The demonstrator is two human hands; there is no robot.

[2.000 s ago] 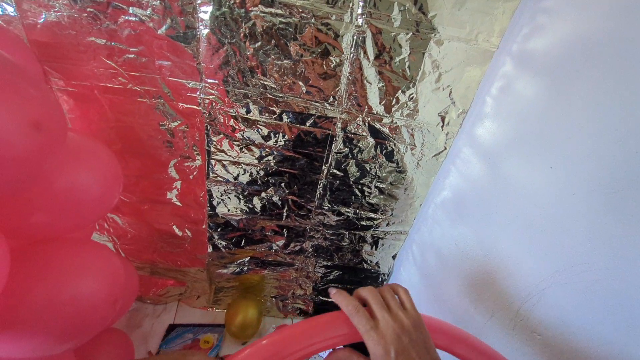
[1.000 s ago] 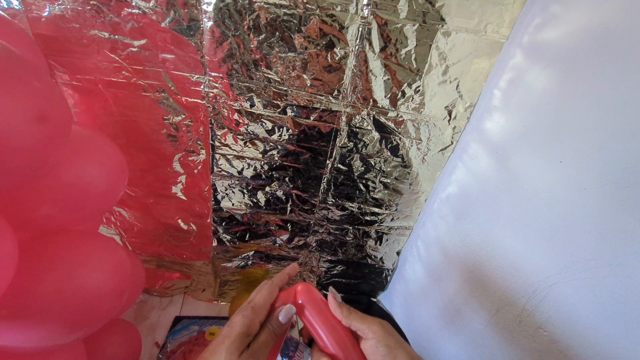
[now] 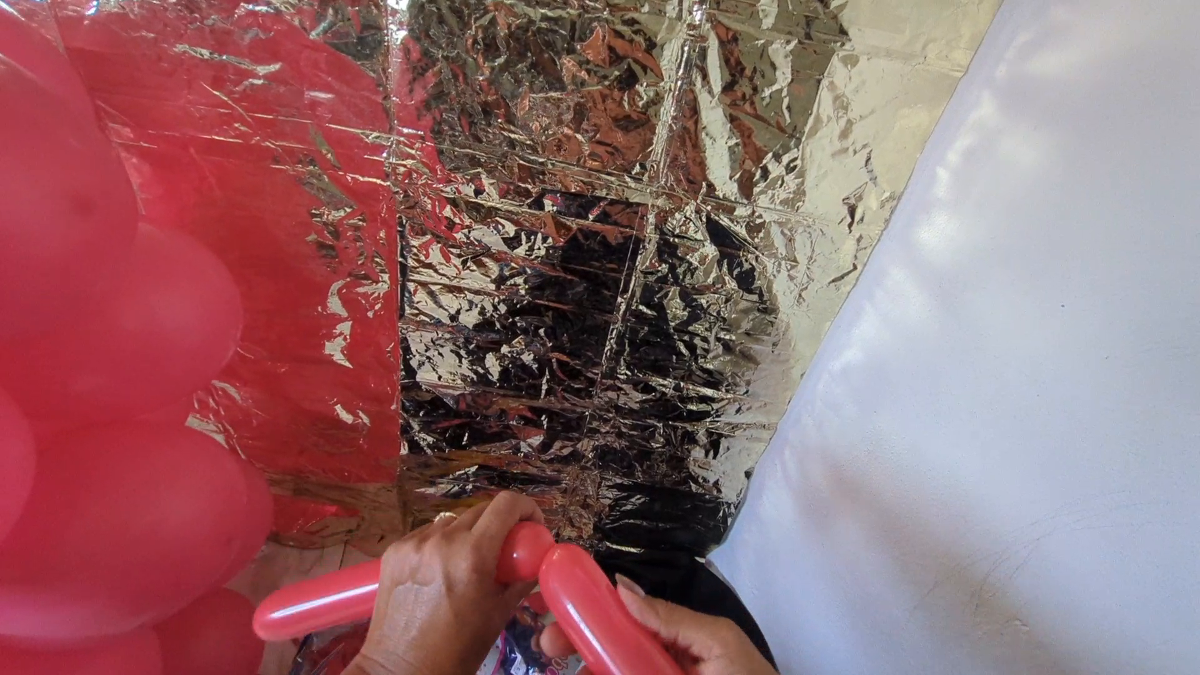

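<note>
A long red modelling balloon runs across the bottom of the head view, pinched into a narrow joint near the middle. My left hand is wrapped around the part left of the joint, with a short round bulb showing past its fingers and a straight end sticking out to the left. My right hand grips the part right of the joint, which slants down toward the bottom edge; its thumb lies along the balloon's side and some fingers are hidden beneath.
Large pinkish-red round balloons cluster at the left. Crinkled metallic foil sheeting hangs ahead, reflecting red and dark shapes. A smooth white surface slants along the right. Printed packaging, partly hidden, lies below my hands.
My left hand, not distinguishable two seconds ago, now grips the balloon. The balloon was a smooth curve, then a sharp bend between both hands; now it shows a pinched joint and a round bulb.
</note>
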